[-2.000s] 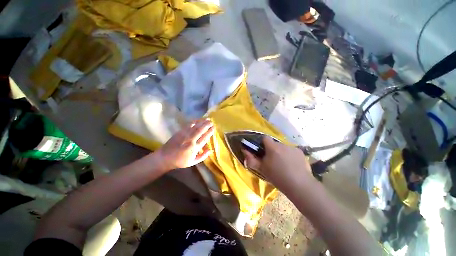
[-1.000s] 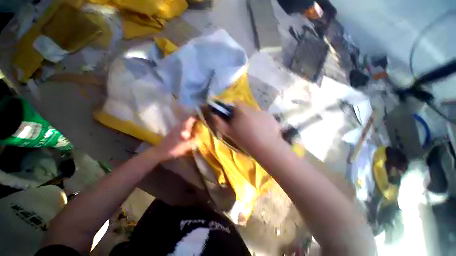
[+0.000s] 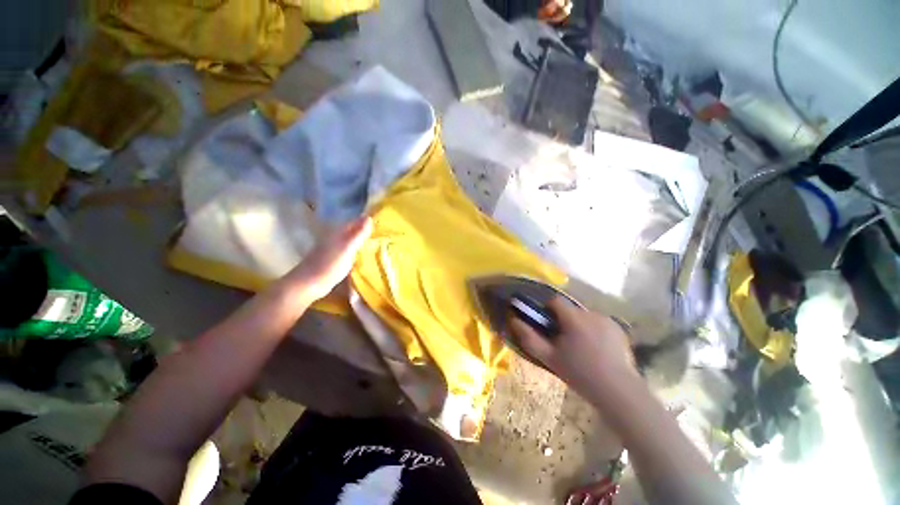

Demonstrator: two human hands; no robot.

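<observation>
A yellow garment piece (image 3: 424,232) lies on the table in front of me, with its white side (image 3: 336,143) turned up at the upper left. My right hand (image 3: 567,340) is closed round the handle of a dark iron (image 3: 498,296). The iron's pointed tip is on the right part of the yellow cloth and points left. My left hand (image 3: 336,258) lies at the cloth's white and yellow border, left of the iron. Its fingers are partly blurred, and I cannot tell whether they pinch the cloth.
More yellow cloth (image 3: 197,39) lies at the upper left. A grey bar (image 3: 462,49) and a dark flat block (image 3: 561,97) are at the back. White sheets (image 3: 582,222) lie right of the garment. A dark cord (image 3: 725,207) loops at right. Red-handled scissors (image 3: 594,491) are at the bottom edge.
The iron in my right hand has moved from the middle of the garment to the right, towards its edge. More yellow cloth shows between my hands. My left hand stays by the border.
</observation>
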